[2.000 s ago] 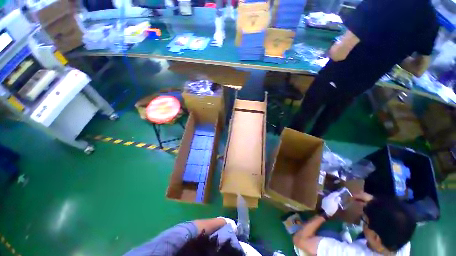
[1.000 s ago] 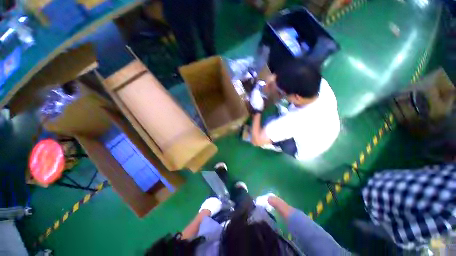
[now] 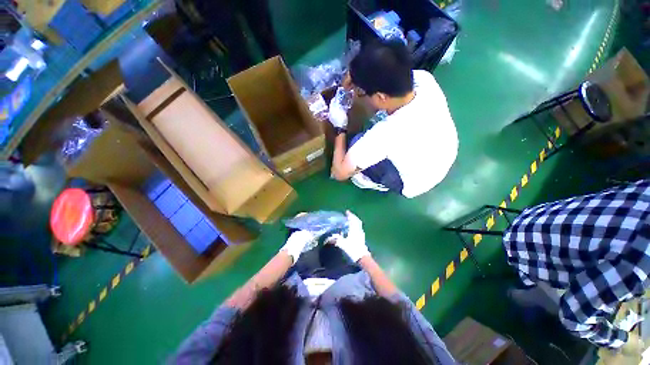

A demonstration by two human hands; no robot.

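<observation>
A shiny clear poly bag [image 3: 318, 221] is held flat in front of my body, low in the middle of the view. My left hand [image 3: 299, 244], in a white glove, grips its near left side. My right hand [image 3: 353, 237], also in a white glove, grips its right end. The bag looks greyish and crinkled. I cannot tell what, if anything, is inside it.
Long open cartons, one with blue boxes [image 3: 184, 214], stand ahead left beside a red stool [image 3: 72, 216]. A crouching person in white [image 3: 417, 135] is ahead, near an empty-looking carton [image 3: 278, 121] and black bin [image 3: 436, 44]. A person in checks [image 3: 584, 249] is right.
Both my hands have moved up and forward, and my right hand has come onto the bag. The bag was hanging from my left hand and is now held flat between both.
</observation>
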